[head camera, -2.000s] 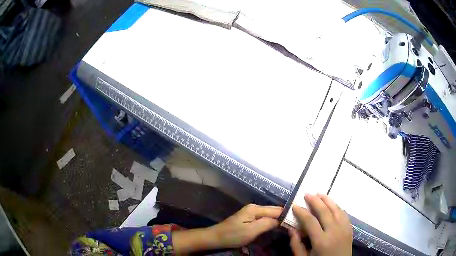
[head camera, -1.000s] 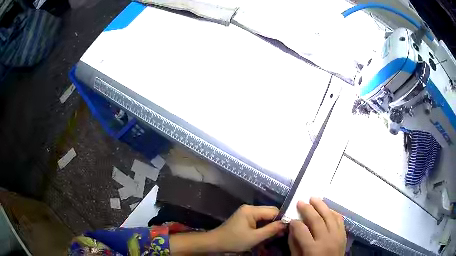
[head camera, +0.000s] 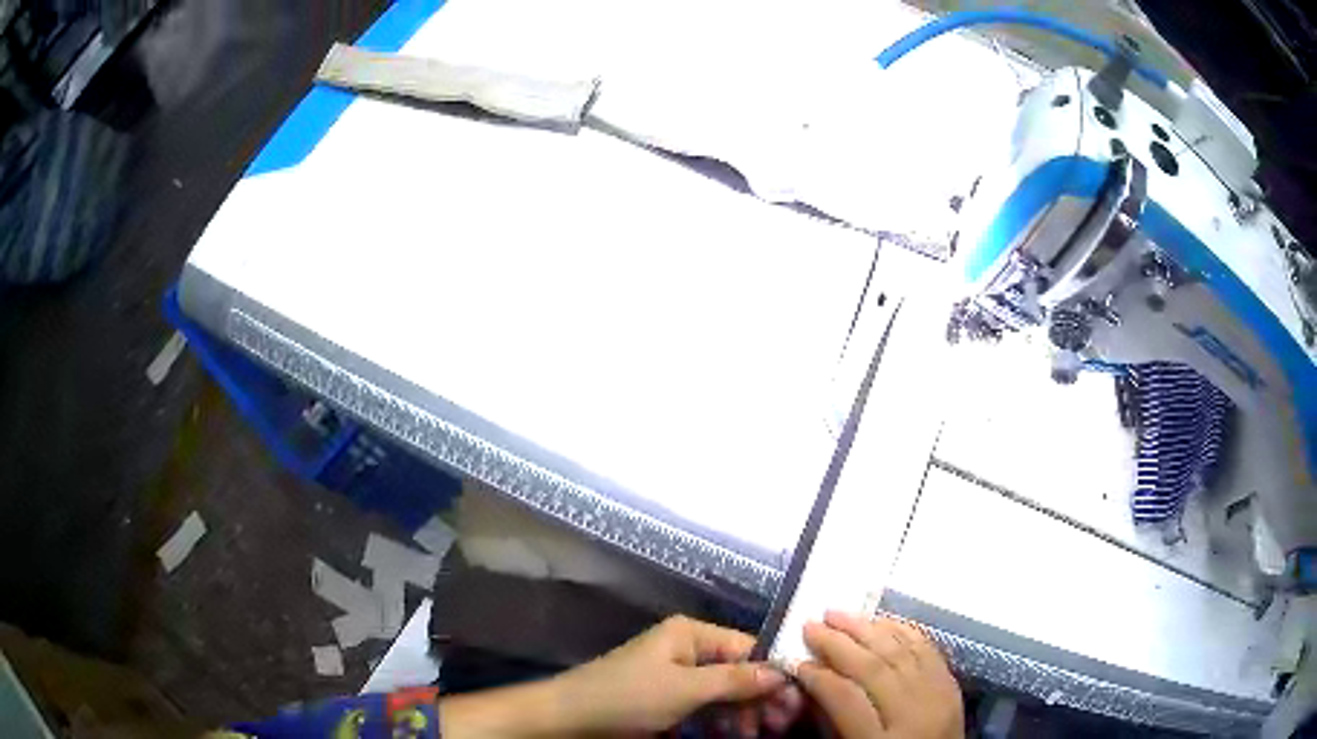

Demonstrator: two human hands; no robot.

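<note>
A long white fabric strip with a dark line along its left edge (head camera: 864, 477) runs from the table's front edge up to the needle area under the machine head (head camera: 1062, 202). My left hand (head camera: 679, 676) pinches the strip's near end at its left corner. My right hand (head camera: 884, 679) lies on the near end from the right, fingers bent over it. The fingertips of both hands are close together. Sewn strips (head camera: 462, 90), grey-beige and whitish, trail left from behind the needle. The presser foot area is small and overexposed.
A ruler band (head camera: 491, 459) runs along the front table edge. A striped cloth (head camera: 1177, 433) hangs under the machine arm. A blue hose (head camera: 997, 18) curves behind the head. A blue crate (head camera: 347, 465) and pale scraps (head camera: 379, 578) lie below the table's front edge.
The view has shifted, so the machine appears further left. More of the sewn strips' far end shows at the table's left. Both hands remain at the white strip's near end.
</note>
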